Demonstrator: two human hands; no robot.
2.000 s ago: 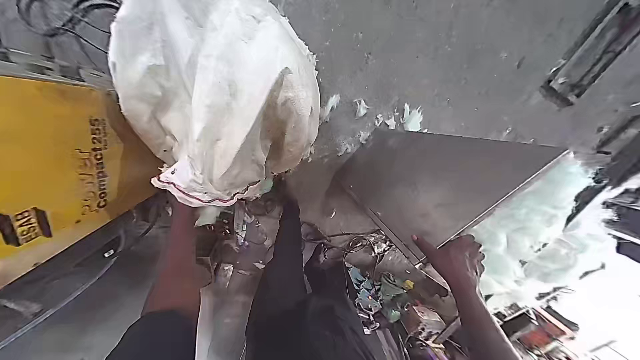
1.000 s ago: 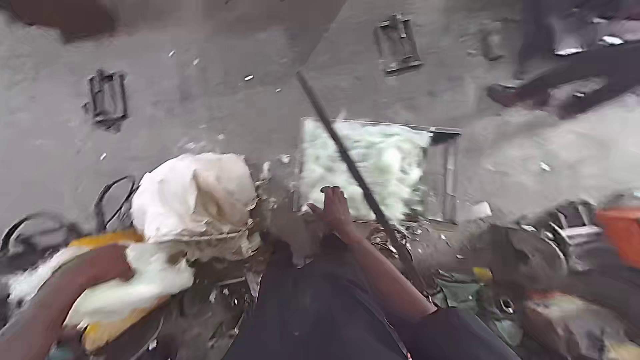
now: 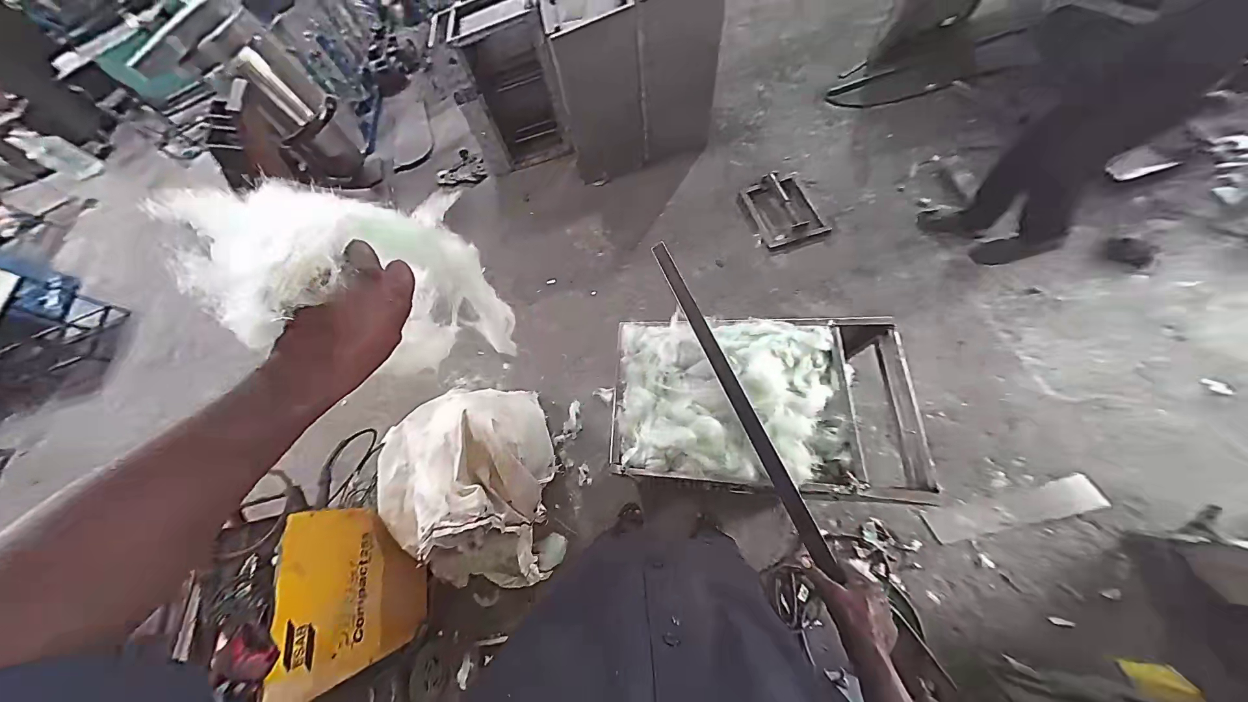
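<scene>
My left hand (image 3: 351,307) is raised at the left, closed on a loose clump of white fibrous wool (image 3: 429,253). At the lower right my right hand (image 3: 858,595) grips the near end of a thin dark metal panel (image 3: 726,375), seen nearly edge-on. Beyond and partly behind the panel, a rectangular metal frame (image 3: 916,419) lies on the floor. Pale green-white wool (image 3: 721,400) fills its larger left compartment; the narrower right compartment shows little wool. A white woven sack (image 3: 468,468), its mouth towards me, stands left of the frame.
A yellow ESAB machine (image 3: 341,595) stands at lower left beside cables. Grey metal cabinets (image 3: 643,88) are at the top. A small metal frame (image 3: 785,210) lies on the floor. Another person's legs (image 3: 1043,185) are at upper right. A flat sheet (image 3: 1024,507) lies right of the large frame.
My left hand has left the sack and moved up with wool in it. The panel, lying over the frame two seconds ago, is now edge-on, and the wool inside shows. The view has shifted widely.
</scene>
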